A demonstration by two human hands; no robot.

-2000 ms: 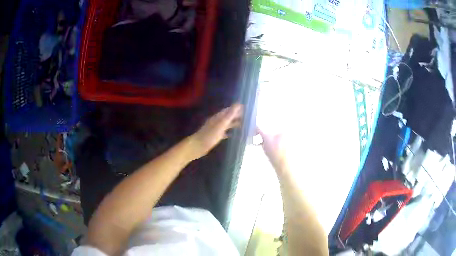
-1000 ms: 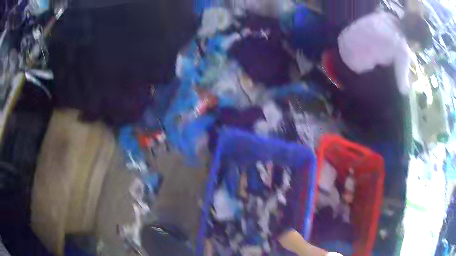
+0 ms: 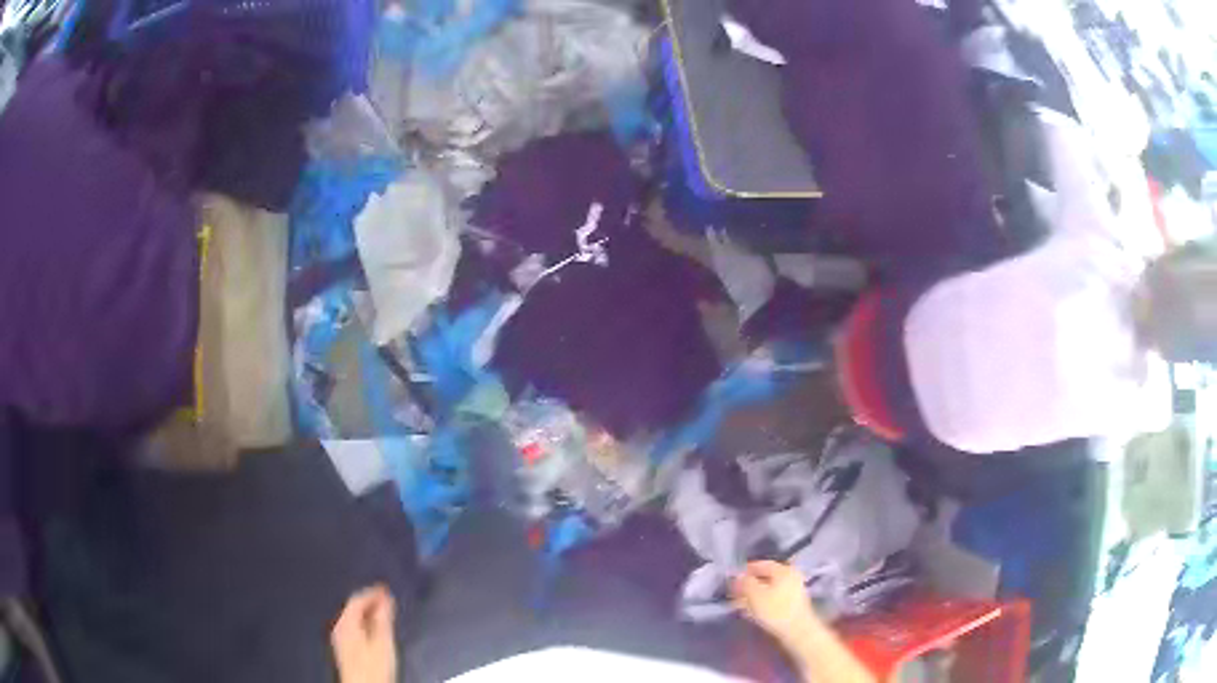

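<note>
My left hand [image 3: 364, 627] is at the bottom left of centre, beside black cloth [image 3: 187, 560]. Its fingers are curled, but blur hides whether they grip the cloth. My right hand [image 3: 771, 594] is at the bottom right of centre, near the red plastic basket [image 3: 988, 640], over pale scraps [image 3: 814, 514]. Its fingers look bent, and I cannot tell if it holds anything. Dark cloth [image 3: 501, 600] lies between the two hands.
Dark purple cloth [image 3: 607, 327] lies among blue and white scraps ahead. More purple cloth [image 3: 87, 254] and a wooden board [image 3: 254, 320] are left. A blue plastic basket [image 3: 350, 47] is top left. A pale, blurred rounded shape [image 3: 1021, 354] is right.
The view has swung left from the white table to the scrap-strewn floor. Both hands now show low in the picture, wide apart. The red basket is now at the bottom right.
</note>
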